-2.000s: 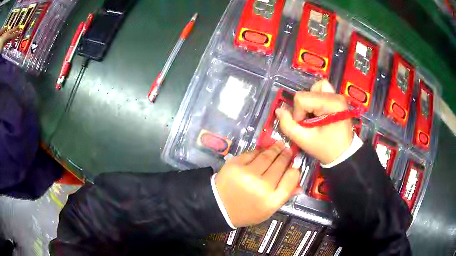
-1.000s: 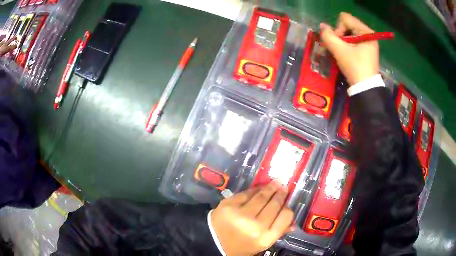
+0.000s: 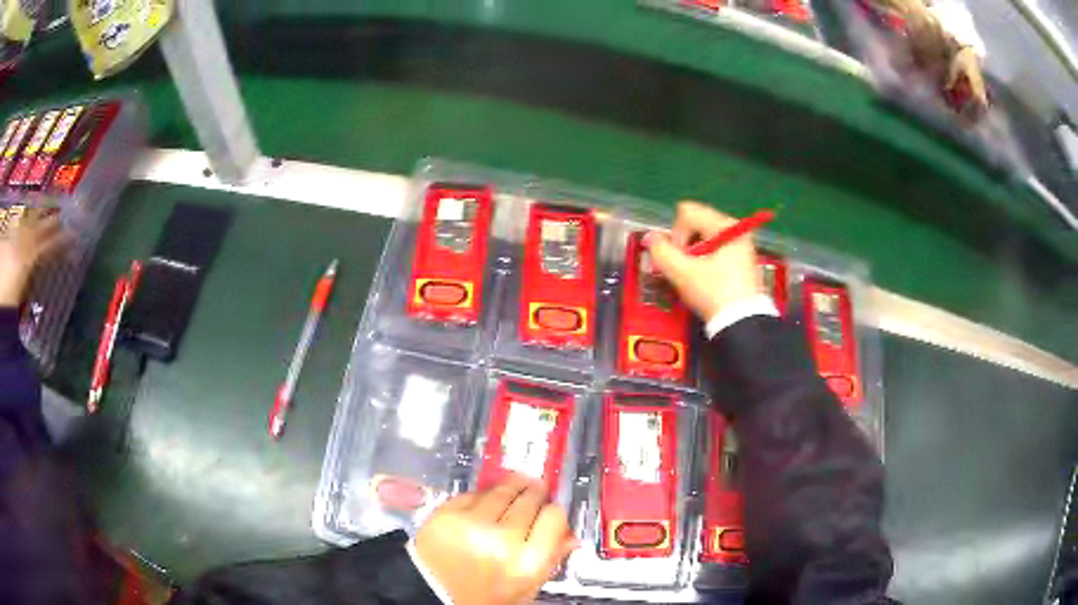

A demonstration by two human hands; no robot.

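A clear blister tray [image 3: 337, 479] holds red phone backs in two rows. My right hand [image 3: 709, 266] holds a red marker pen [image 3: 735, 232] over the upper end of the third red phone back [image 3: 654, 351] in the far row; its tip is hidden by the fingers. My left hand [image 3: 497, 541] rests with bent fingers on the lower end of a near-row phone back [image 3: 528, 437]. Whether it grips the phone cannot be told. The phone in the near-left pocket [image 3: 422, 414] looks dark or clear, with a pale label and a red oval.
A ballpoint pen [image 3: 304, 349], a red pen [image 3: 115, 334] and a black device [image 3: 180, 278] lie on the green mat. Another person's hand [image 3: 33, 251] is at a filled tray far left. A pale rail [image 3: 319, 186] and green conveyor [image 3: 355, 71] run behind.
The view has tilted up, showing more conveyor. My right hand with the pen has moved from the near row to the far row, then one phone further right. My left hand stays at the near row.
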